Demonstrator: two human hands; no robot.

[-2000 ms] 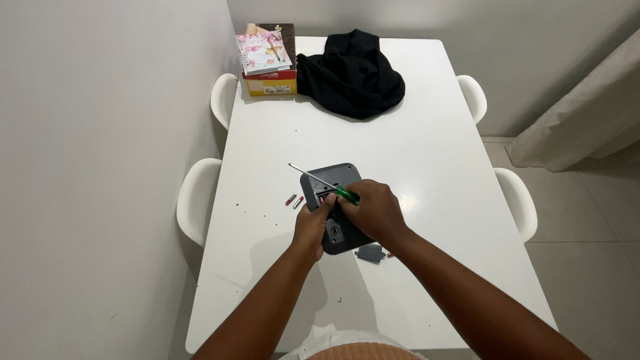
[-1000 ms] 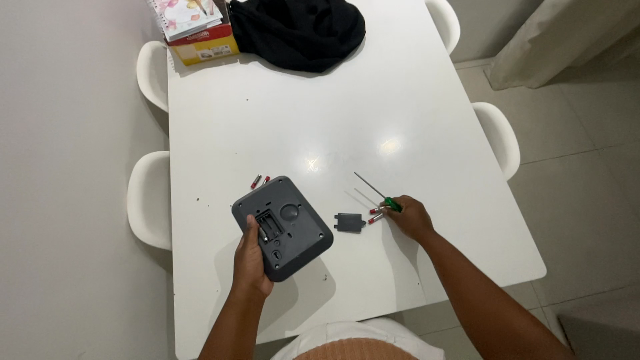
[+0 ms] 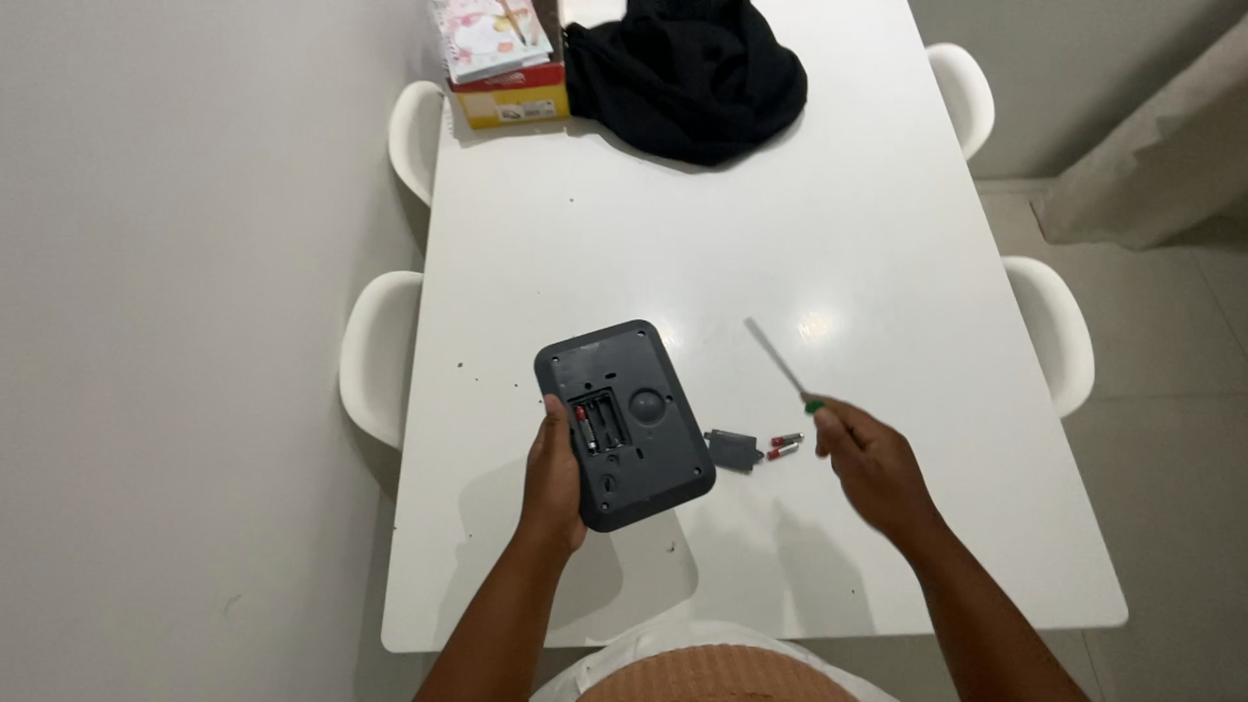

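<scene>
My left hand [image 3: 556, 478] grips the left edge of a dark grey plastic device [image 3: 663, 453], its underside facing up. The battery compartment [image 3: 609, 419] is uncovered, and one red-and-silver battery [image 3: 586, 429] lies in its left slot. In my right hand [image 3: 873, 463] is a screwdriver [image 3: 776, 355] with a green handle, its shaft pointing up and left, away from the device. Between the device and my right hand, a grey battery cover [image 3: 733, 450] lies on the table beside two red-and-silver batteries [image 3: 784, 446].
On the white table [image 3: 702, 244] a yellow and red box [image 3: 512, 102] carries a floral spiral notebook [image 3: 490, 34] at the far left. Black cloth [image 3: 692, 83] is heaped beside it. White chairs [image 3: 385, 356] stand along both sides, and small dark specks dot the tabletop.
My right hand with the screwdriver was on the device two seconds ago, then by the batteries right of the cover; now it is raised beside them. A battery now shows in the compartment.
</scene>
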